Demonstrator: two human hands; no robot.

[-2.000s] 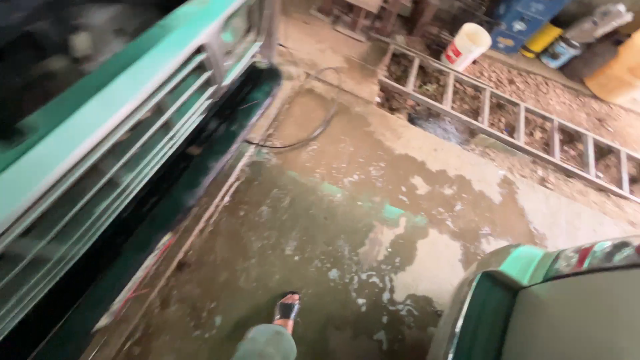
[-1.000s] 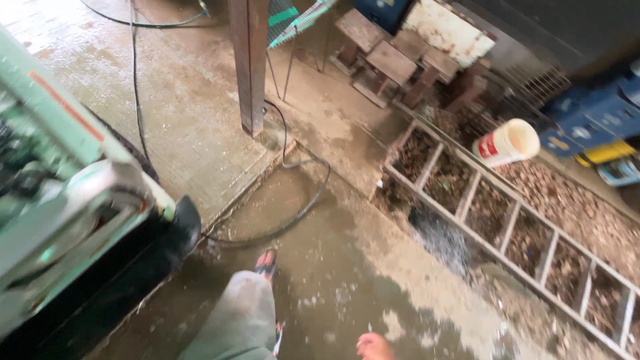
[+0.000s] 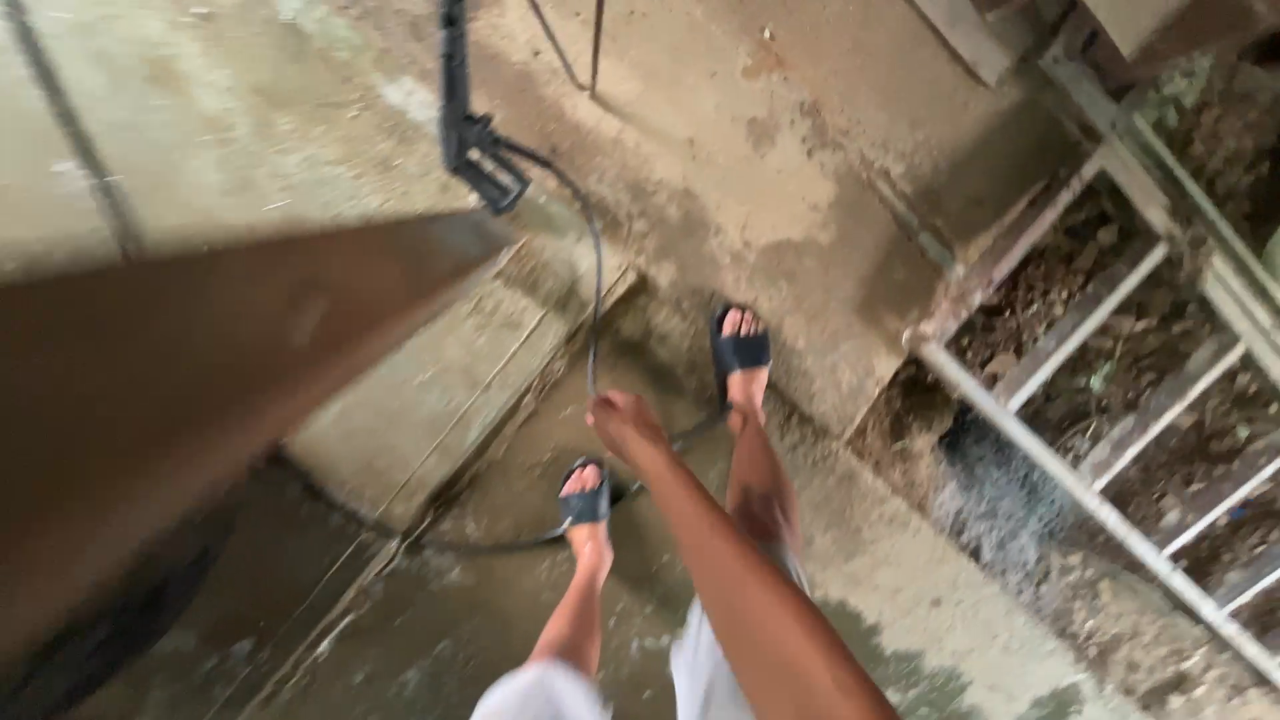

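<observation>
My right hand (image 3: 625, 425) reaches down between my feet, its fingers closed on a thin black hose (image 3: 597, 300). From my fingers the hose runs up to a black spray gun with a trigger handle (image 3: 485, 165), which hangs or leans beside the post, its far end cut off by the top edge. More black hose (image 3: 490, 545) lies on the wet floor, passing behind my feet and toward the lower left. My left hand is out of view.
A brown post (image 3: 230, 370) crosses the left side, close to the camera. A concrete step edge (image 3: 500, 390) runs diagonally beside my sandals (image 3: 742, 350). At right, a metal ladder (image 3: 1050, 460) lies over rubble and dirt. Wet concrete surrounds my feet.
My right hand has come down and taken hold of the hose. The view has moved to the post and step; the spray gun is now in sight.
</observation>
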